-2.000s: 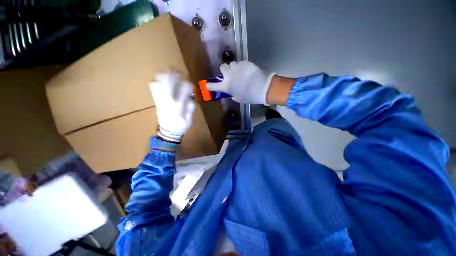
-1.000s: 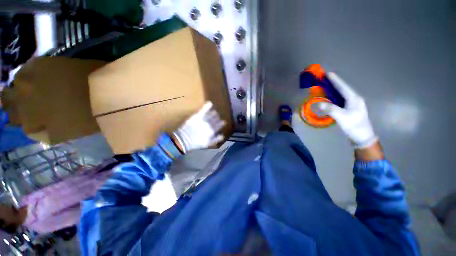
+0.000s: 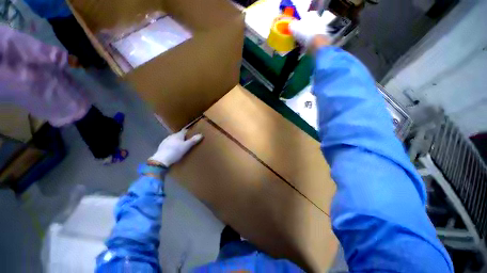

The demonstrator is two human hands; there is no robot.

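A large closed brown carton [image 3: 235,176], with a dark seam between its two top flaps, lies in front of me. My left hand [image 3: 175,147], in a white glove, rests on its far left corner, thumb apart from the fingers. My right hand [image 3: 312,31], also gloved and somewhat blurred, is stretched out over a white surface at the top. It is around a tape dispenser [image 3: 288,13] with orange-red and blue parts; a yellow roll [image 3: 281,35] shows at it. The fingers' exact hold is unclear.
An open carton [image 3: 184,80] stands against the closed one's far end, with a flat pale shiny item [image 3: 152,40] inside. A person in a pink sleeve [image 3: 42,74] is at left. White foam [image 3: 83,234] lies lower left; a metal rack [image 3: 454,160] stands right.
The view has turned to the carton's far end and the open carton. My right hand has gone from beside the table to over the white surface. My left hand is now on the carton's far left corner.
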